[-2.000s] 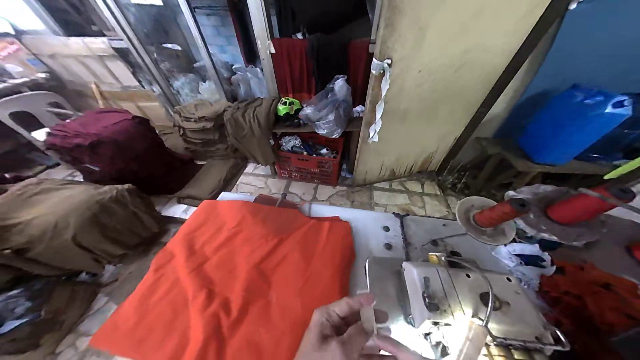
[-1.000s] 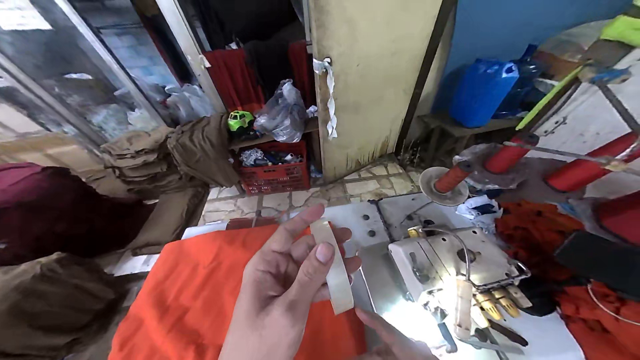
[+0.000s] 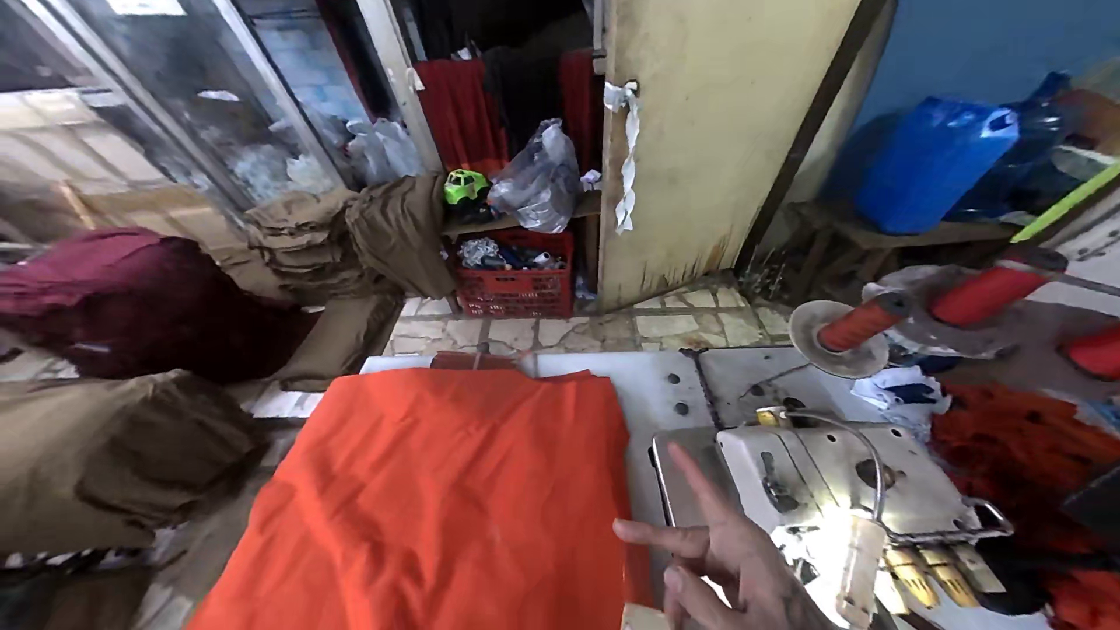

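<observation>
My right hand (image 3: 726,556) reaches in from the bottom edge, between an orange cloth and an industrial overlock sewing machine. Its fingers are spread, with nothing plainly held. The folded orange cloth (image 3: 464,490) lies on the white sewing table (image 3: 647,394), left of the hand. Just right of the hand is the sewing machine (image 3: 831,481), its lamp shining on the needle area. A pale flat piece (image 3: 643,618) is cut off by the bottom edge, close below my fingers; whether they touch it cannot be told. My left hand is out of view.
Red thread cones (image 3: 862,324) stand at the right, above orange-red scraps (image 3: 1019,446). Brown cloth (image 3: 114,446) and a maroon bundle (image 3: 149,297) lie at the left. Beyond the table are a red plastic crate (image 3: 516,293), a door (image 3: 700,149) and a blue container (image 3: 936,166) on a bench.
One second ago my left hand held up a pale strip over the orange cloth; that hand has left the view. My right hand shows more fully, its fingers spread.
</observation>
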